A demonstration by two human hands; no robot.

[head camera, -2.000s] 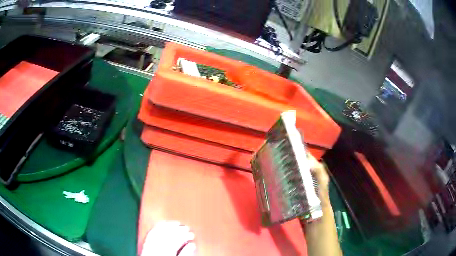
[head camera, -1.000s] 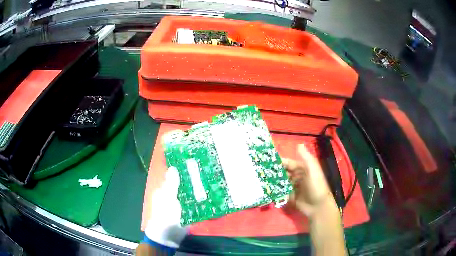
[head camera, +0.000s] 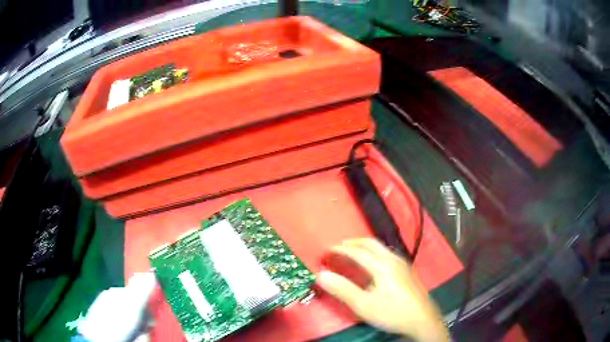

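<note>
The green circuit board [head camera: 231,270] lies underside up, turned at an angle, on the red mat [head camera: 301,210]. A large white strip [head camera: 237,260] and a small white strip [head camera: 195,295] lie on it. My left hand [head camera: 120,312], in a white glove, is blurred at the board's left edge; its fingers and any grip cannot be made out. My bare right hand [head camera: 381,287] is by the board's right corner, thumb and fingers apart with nothing between them. The black electric screwdriver [head camera: 376,210] lies on the mat beyond my right hand, its cord looping beside it.
Stacked red foam trays [head camera: 227,127] stand behind the mat; the top one holds another board [head camera: 157,81]. A black tote [head camera: 461,153] with a red strip stands at the right. Small pale pieces [head camera: 463,194] lie beside it. A dark screw tray [head camera: 50,230] is at the left.
The board has turned from on edge to underside up and come down onto the mat. My right hand has moved off it slightly. The view has swung right, bringing the right tote further in.
</note>
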